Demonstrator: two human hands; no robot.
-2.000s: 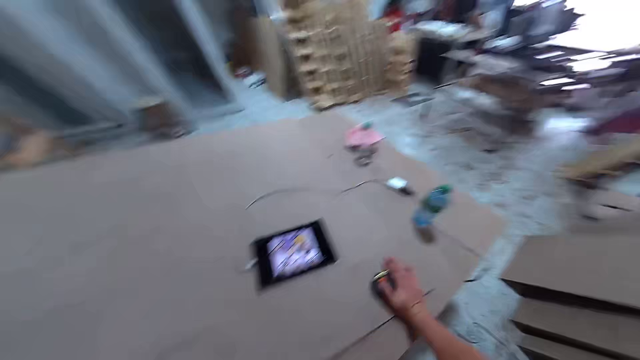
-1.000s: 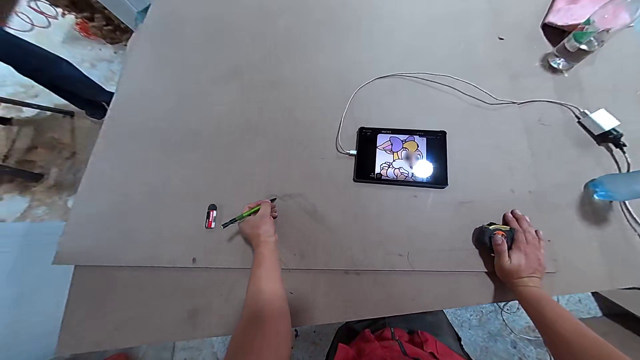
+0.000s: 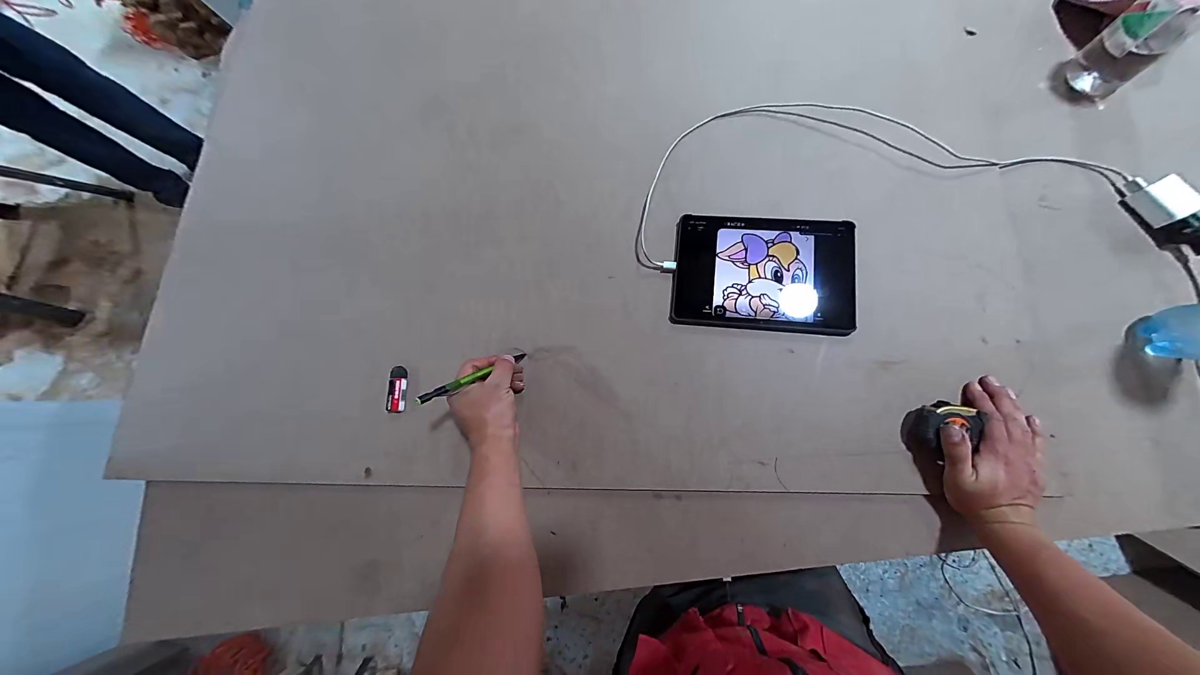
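Observation:
My left hand (image 3: 487, 398) holds a green and black pen (image 3: 469, 381), its dark tip pointing up and right, close over a brown board (image 3: 422, 234). A small black, red and white tube or stick (image 3: 397, 389) lies left of the pen's rear end. Near the board's right front, my right hand (image 3: 998, 450) is closed around a black and yellow tape measure (image 3: 945, 429) resting on the board. Between and beyond the hands lies a tablet (image 3: 764, 275) in a black case, showing a cartoon rabbit, with a white cable (image 3: 844, 108) plugged into its left end.
A power adapter (image 3: 1165, 206) sits at the right edge, with a blue bottle (image 3: 1172, 331) below it. A clear plastic bottle (image 3: 1125, 52) lies at the upper right. Another person's legs (image 3: 94, 108) show at the far left. A second board layer (image 3: 328, 553) extends along the front.
Two seconds ago the view was blurred and farther to the right, with only my right hand plain. Since one second ago both hands have stayed nearly in place, still holding the pen and tape measure.

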